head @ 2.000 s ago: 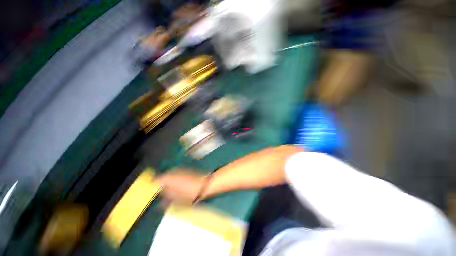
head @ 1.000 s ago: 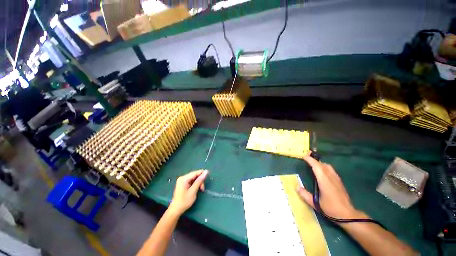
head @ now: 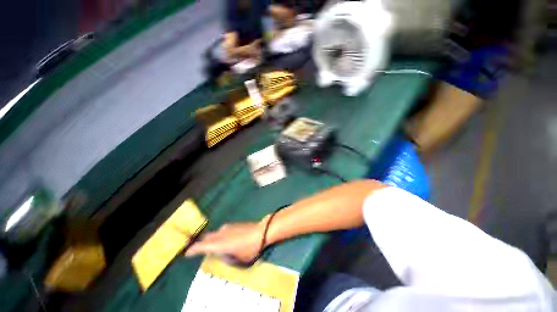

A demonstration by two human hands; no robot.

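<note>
The picture is blurred. My right hand [head: 229,242] lies palm down over the yellow edge of the white-faced PCB panel [head: 229,297]. A black cord loops round the wrist; whether the fingers hold the soldering iron cannot be made out. Yellow PCB panels [head: 168,244] lie flat just beyond my fingertips. The white panel, with small dark marks, is cut off by the bottom edge, and a yellow-tan strip shows along its side. My left hand is out of the picture.
A small whitish box [head: 266,166] and a black soldering station [head: 305,143] with a red light stand on the green bench. Beyond are yellow board stacks [head: 244,109], a white fan [head: 348,49] and people's hands. A blue stool [head: 404,167] is beside the bench.
The view has swung to the right. My left hand with the solder wire and the large upright board stack have left the picture; the station, fan and my white sleeve have come in.
</note>
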